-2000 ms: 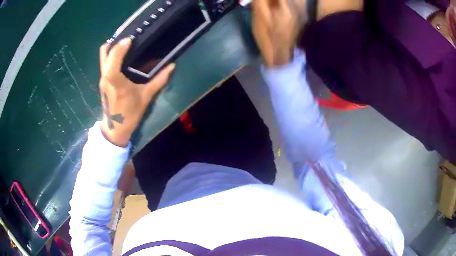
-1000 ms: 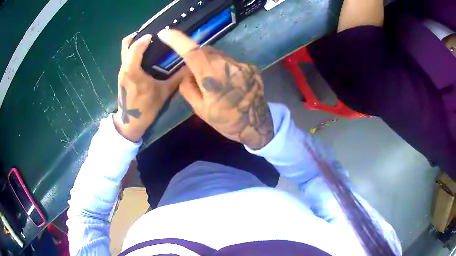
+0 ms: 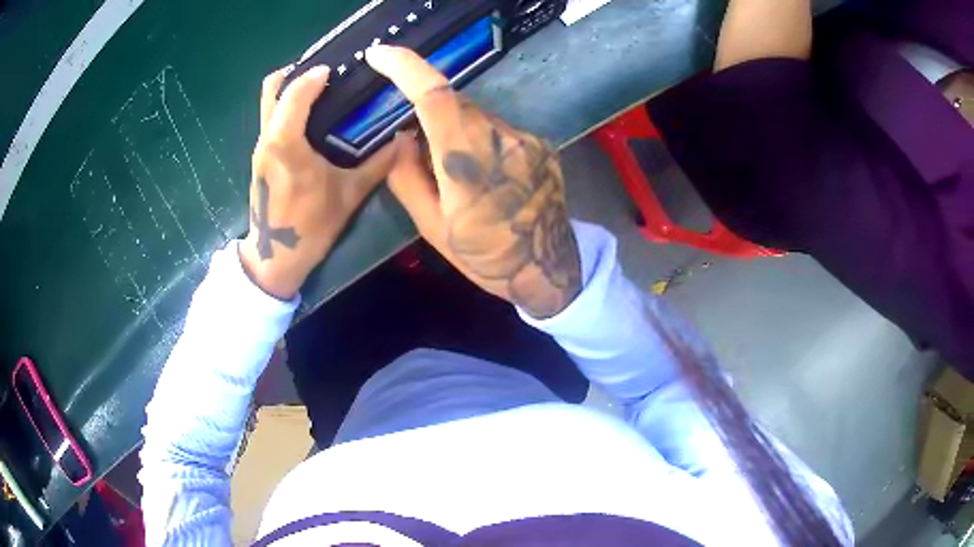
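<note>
A black oblong media player [image 3: 427,48] lies at the top centre over the dark green bench, its far end cut off by the picture's edge. Its white-edged screen [image 3: 374,120] shows a blue picture. My left hand [image 3: 299,176] grips the player's near left end, thumb below the screen. My right hand [image 3: 486,192] is over the lower edge, its index fingertip on the row of pale-marked keys. Its thumb is near the screen's lower edge; its other fingers are curled and partly hidden.
The scratched green bench [image 3: 139,214] carries a pink-edged phone [image 3: 51,422] at the left. A white slip [image 3: 582,9] lies beyond the player. A person in dark purple [image 3: 790,171] sits at the right. A red stool [image 3: 652,203] and cardboard boxes [image 3: 951,433] are below bench level.
The screen went from dark to a blue picture. My right hand came from the far right onto the player's keys, and its index finger has since shifted slightly along them.
</note>
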